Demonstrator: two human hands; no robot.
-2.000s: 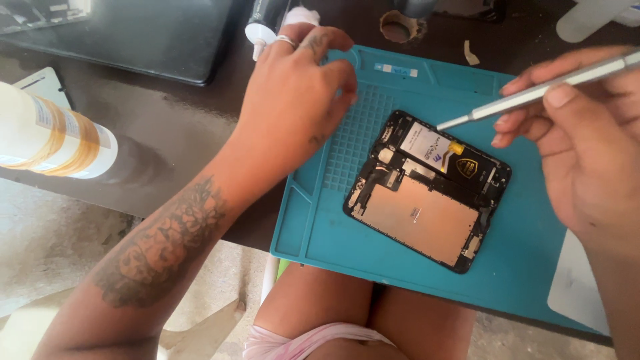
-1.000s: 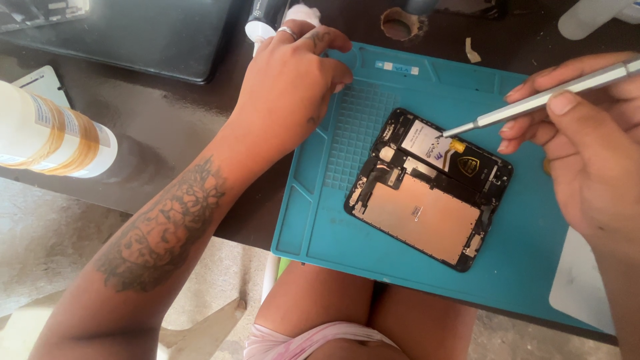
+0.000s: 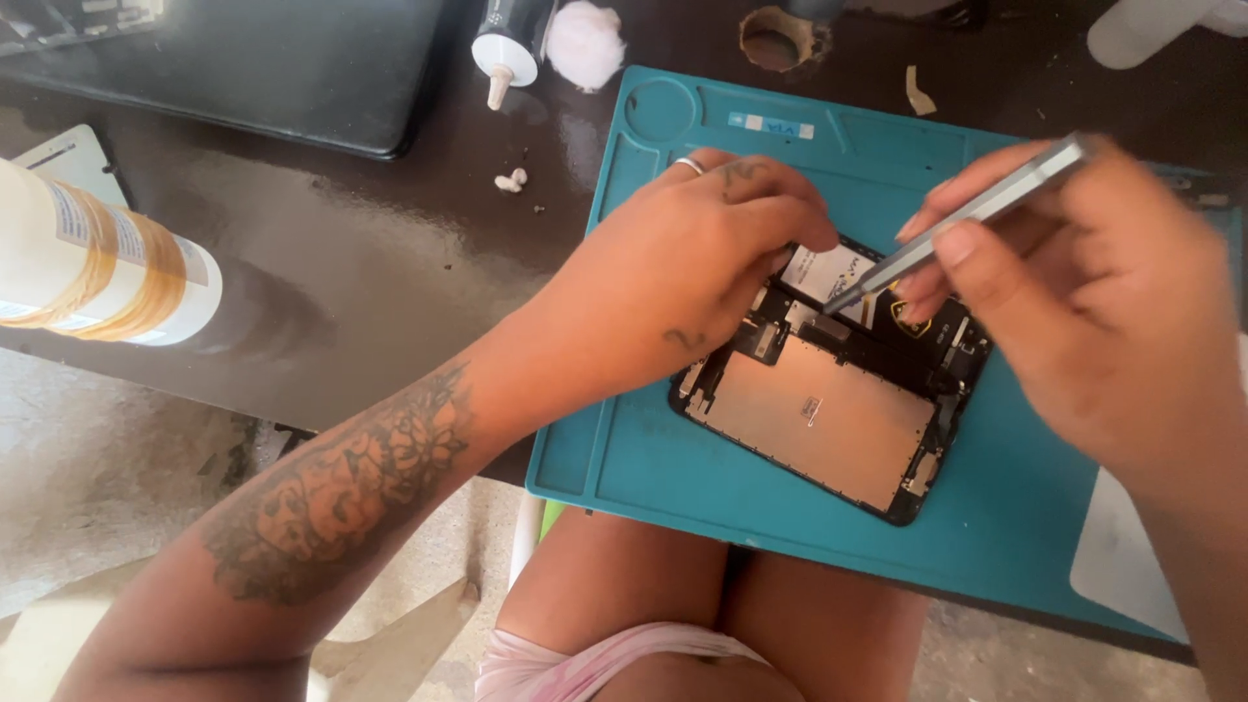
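Observation:
An opened smartphone [image 3: 819, 409] lies tilted on a teal silicone repair mat [image 3: 663, 487], its metal-backed screen part nearest me and its battery [image 3: 827, 273] beyond. My right hand [image 3: 1063, 283] holds a slim metal screwdriver [image 3: 985, 210] between thumb and fingers; its tip meets the phone near the battery's edge, beside a small metal bracket. My left hand [image 3: 721, 244] rests over the phone's upper left corner, fingers curled down; its fingertips are partly hidden, so I cannot tell whether they grip anything.
A white bottle [image 3: 185, 283] wrapped with rubber bands lies at the left. Beyond it is a black laptop-like panel [image 3: 234, 68]. A black tube [image 3: 507, 49], a cotton ball [image 3: 585, 44] and a cardboard ring [image 3: 780, 39] are behind the mat. A white plate [image 3: 1121, 556] lies at the right.
My left hand has moved right, from the mat's upper left corner onto the phone's corner. The screwdriver tip has shifted from over the battery towards the metal bracket.

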